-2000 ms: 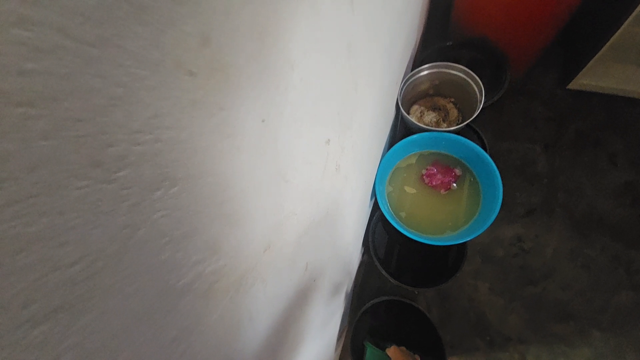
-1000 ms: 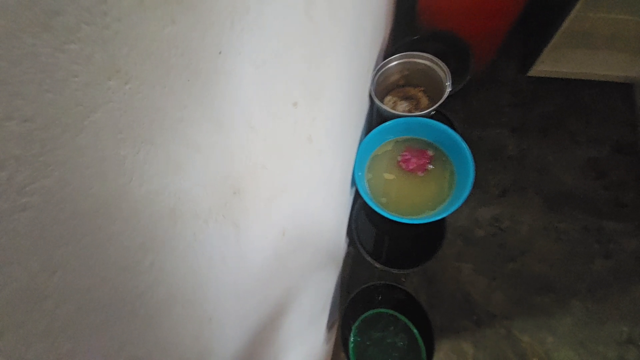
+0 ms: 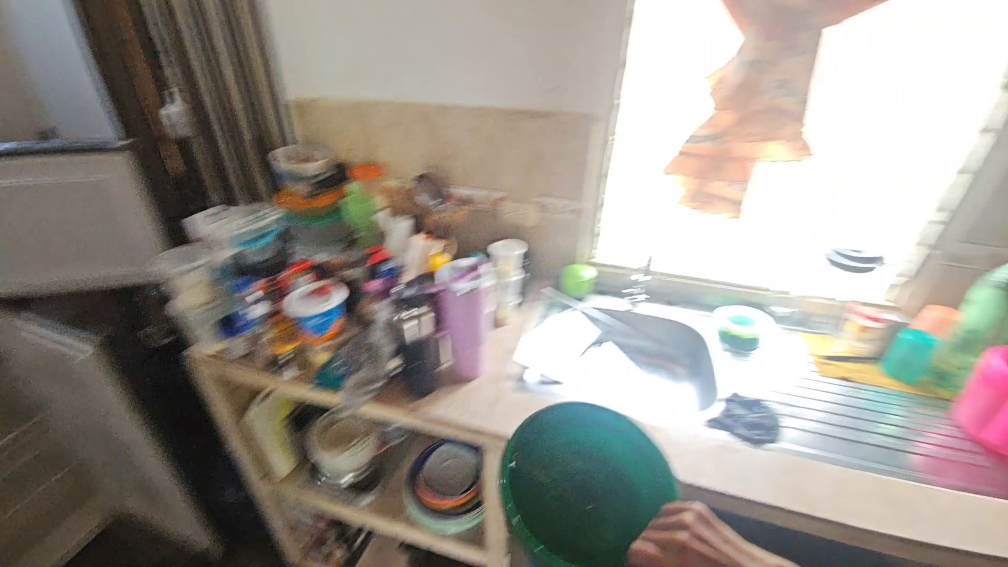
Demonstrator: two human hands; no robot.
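A green plastic basin or bucket (image 3: 587, 480) is at the bottom centre, tilted so its dark green inside shows. My right hand (image 3: 693, 535) grips its rim at the lower right, fingers curled over the edge. No left hand shows in the view. Just beyond the green vessel lies a steel sink bowl (image 3: 693, 354), brightly lit and partly washed out. A dark crumpled cloth (image 3: 746, 419) rests by the sink's front edge, beside the ribbed drainboard (image 3: 858, 417).
Cluttered tubs, bottles and a purple container (image 3: 465, 319) crowd the counter left of the sink. Stacked bowls (image 3: 447, 476) sit on the shelf below. A green bowl (image 3: 739, 332), a teal cup (image 3: 909, 354) and a pink container (image 3: 988, 402) stand at right.
The view has swung from a wall with buckets and a blue basin to a sink and counter. My right hand now holds a green vessel by its rim.
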